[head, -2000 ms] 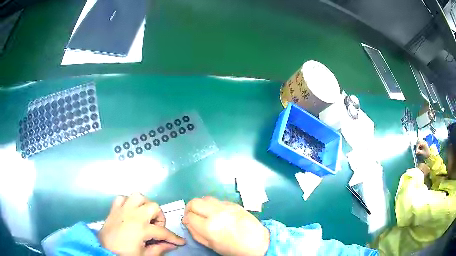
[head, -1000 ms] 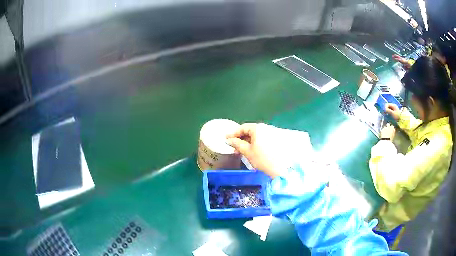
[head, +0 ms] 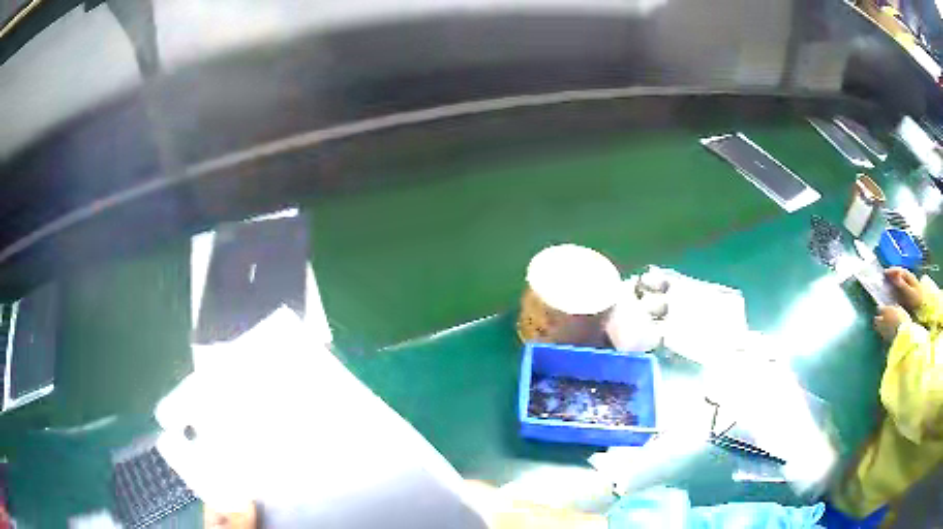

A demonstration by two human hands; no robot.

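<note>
A large flat tablet rear housing (head: pixel 310 434), washed out nearly white by glare, is raised and tilted at the lower left, with a small dark spot near its left corner. My left hand (head: pixel 230 515) shows only as fingertips at the housing's lower edge, cut off by the picture's bottom. My right hand (head: pixel 533 516) is blurred and pale at the housing's lower right edge, also cut off; it seems to hold that edge. The blue bin (head: pixel 589 433) with small dark parts stands beyond my right hand.
A tan tub (head: pixel 572 284) and small bottle (head: pixel 653 294) stand behind the bin. White papers and dark tweezers (head: pixel 747 447) lie right. A ring sheet (head: pixel 150 484) is partly covered at left. Tablet covers lie on the green belt (head: pixel 445 238). A yellow-sleeved person (head: pixel 910 377) works at right.
My right hand has moved from above the tub down to the bottom edge. The pale housing and my left fingertips have come into view at lower left. The view has turned slightly left.
</note>
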